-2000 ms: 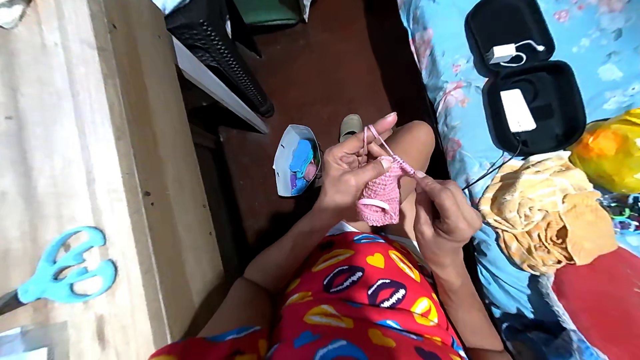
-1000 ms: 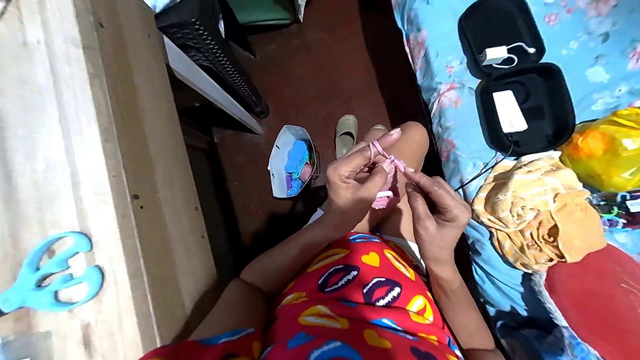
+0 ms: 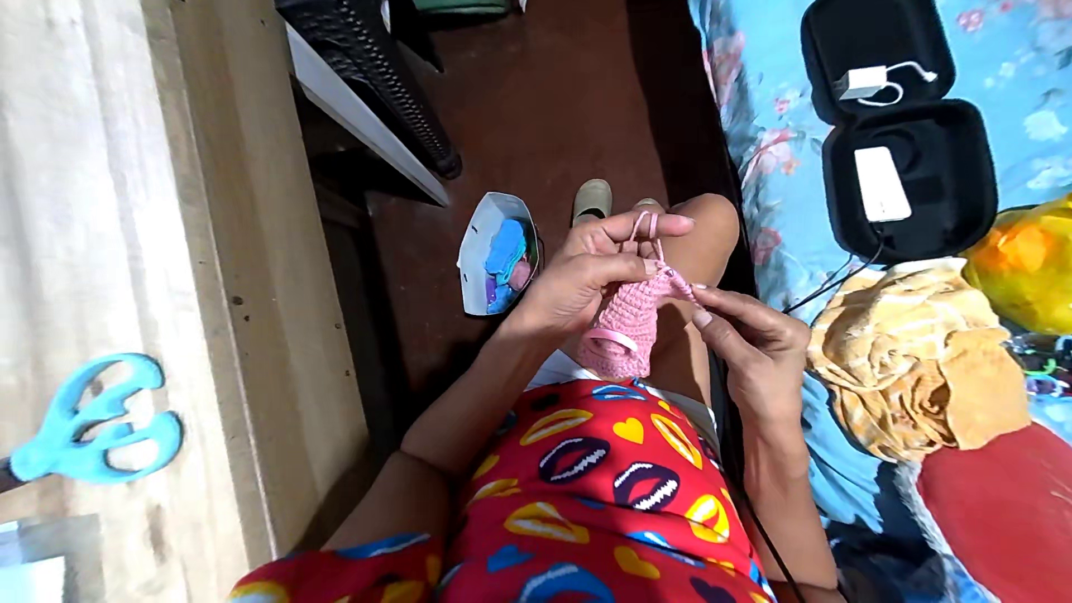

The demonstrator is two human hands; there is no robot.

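A pink crocheted piece (image 3: 626, 327) hangs over my lap, with a light pink ring-shaped band near its lower end. My left hand (image 3: 599, 264) pinches its top edge between thumb and fingers, and pink yarn (image 3: 643, 226) loops over the raised index finger. On the other side, my right hand (image 3: 745, 335) grips a thin tool, probably a crochet hook, wrapped in pink loops at the work's upper right corner. Most of that tool is hidden by yarn and fingers.
Blue-handled scissors (image 3: 100, 419) lie on the wooden table (image 3: 251, 301) at left. A pale container (image 3: 473, 260) with yarn stands on the floor. On the floral-covered bed at right are an open black case (image 3: 913, 230), a yellow cloth (image 3: 904, 360) and a yellow bag (image 3: 1026, 268).
The pink piece, mostly hidden behind my left hand one second ago, shows in full again. My left index finger remains extended with yarn around it.
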